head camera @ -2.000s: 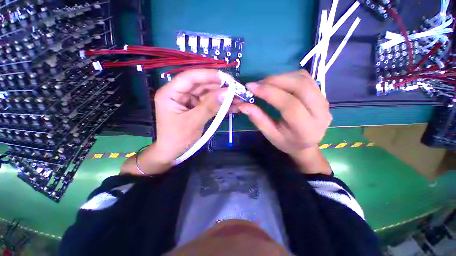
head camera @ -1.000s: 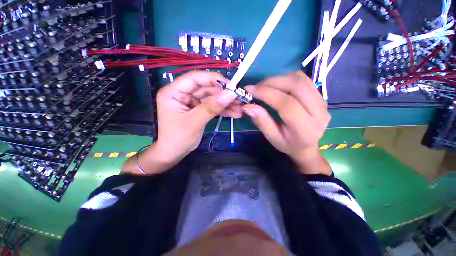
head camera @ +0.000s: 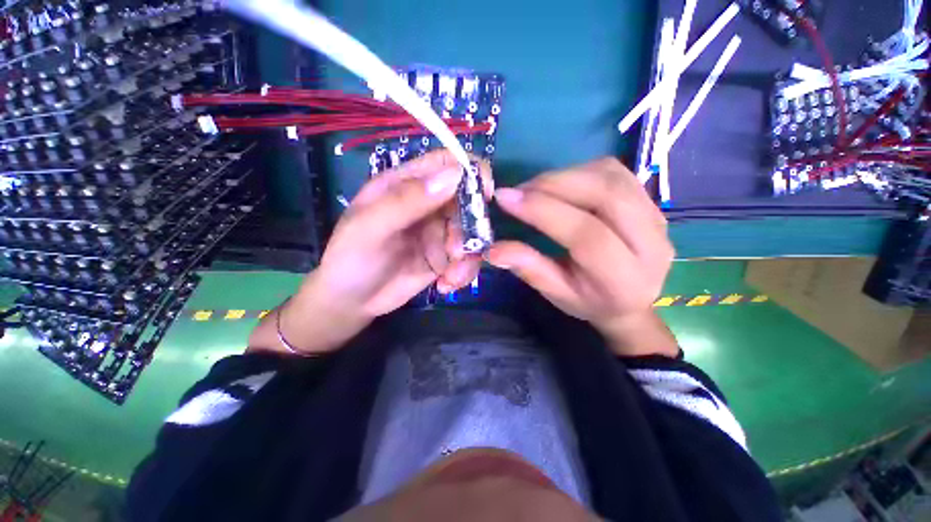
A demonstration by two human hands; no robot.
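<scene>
My left hand (head camera: 383, 240) holds a small black circuit board (head camera: 473, 216) upright between its fingertips, above the front edge of the bench. A flat white cable (head camera: 378, 73) runs from the board's top end up and to the left. My right hand (head camera: 587, 240) is at the board's right side, thumb and forefinger apart; whether a fingertip touches the board is hard to tell. Behind the hands lies a circuit board panel (head camera: 453, 94) with several red cables (head camera: 327, 117) across it, their white plugs pointing left.
A tall stack of panels (head camera: 112, 173) stands at the left. Loose white cables (head camera: 666, 102) lie on a black tray (head camera: 720, 173) at the right. Wired panels (head camera: 817, 127) with red and white cables lie at far right. The green mat (head camera: 572, 61) shows behind my hands.
The board in my left hand has turned from slanted to nearly upright. The white cable has swung from the upper right to the upper left. My right thumb and forefinger have parted slightly.
</scene>
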